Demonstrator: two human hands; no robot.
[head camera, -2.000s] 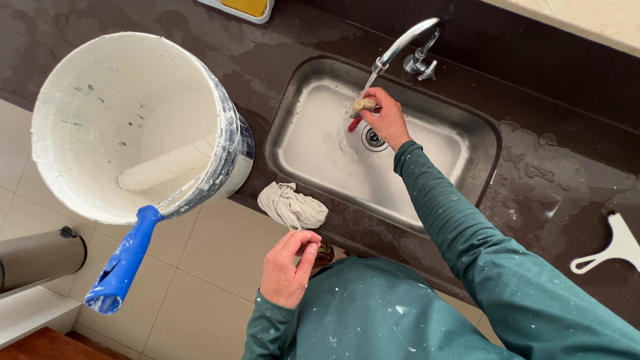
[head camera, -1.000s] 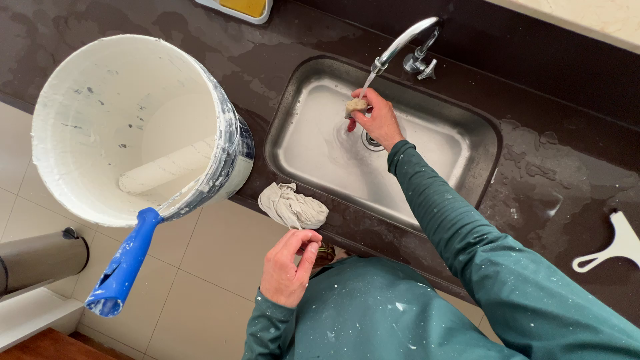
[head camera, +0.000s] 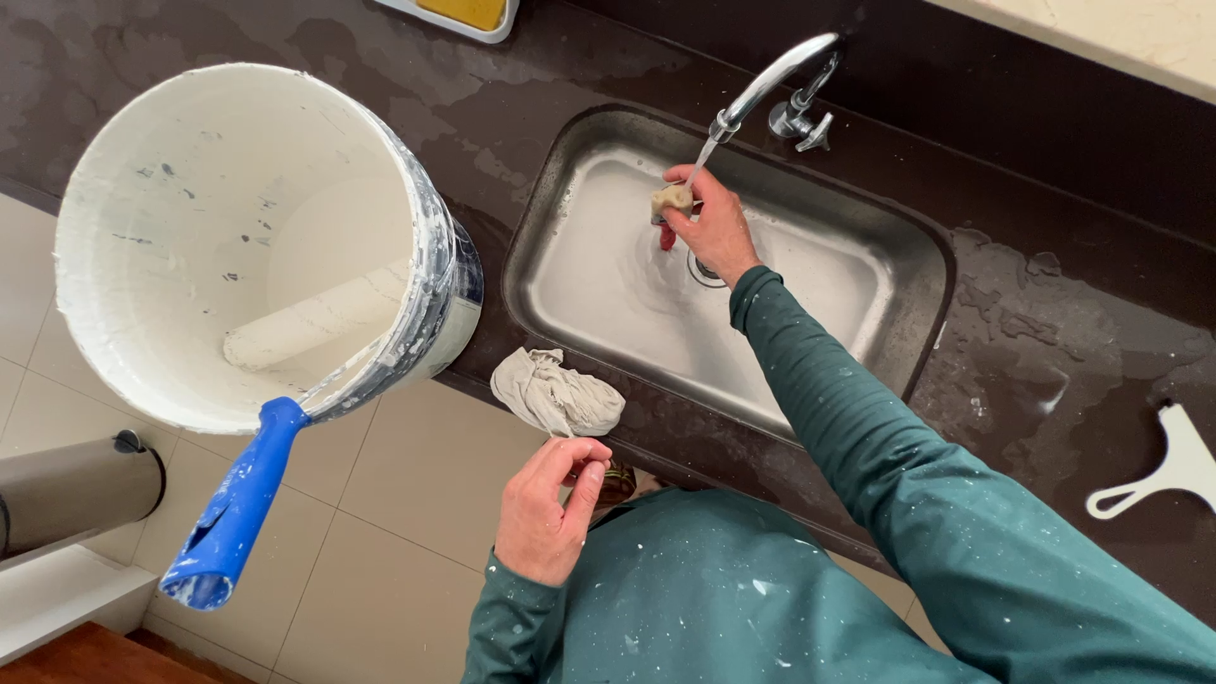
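Water runs from the chrome faucet (head camera: 774, 81) onto a small beige piece (head camera: 671, 200), perhaps a sponge or paintbrush part, with a red part (head camera: 667, 236) below it. My right hand (head camera: 714, 230) grips it over the stainless steel sink (head camera: 608, 313). My left hand (head camera: 553, 508) is in front of the counter edge, fingers bent and thumb apart, seemingly holding nothing. Just beyond its fingertips a crumpled off-white cloth (head camera: 559, 391) lies on the counter edge. To the left stands a paint-smeared white bucket (head camera: 456, 313); a paint roller (head camera: 318, 318) rests inside, its blue handle (head camera: 233, 508) sticking out over the rim.
The dark counter (head camera: 1007, 380) is wet around the sink. A white squeegee-like tool (head camera: 1168, 465) lies at the right. A tray with a yellow sponge (head camera: 465, 11) is at the top edge. On the tiled floor at the lower left is a metal bin (head camera: 76, 489).
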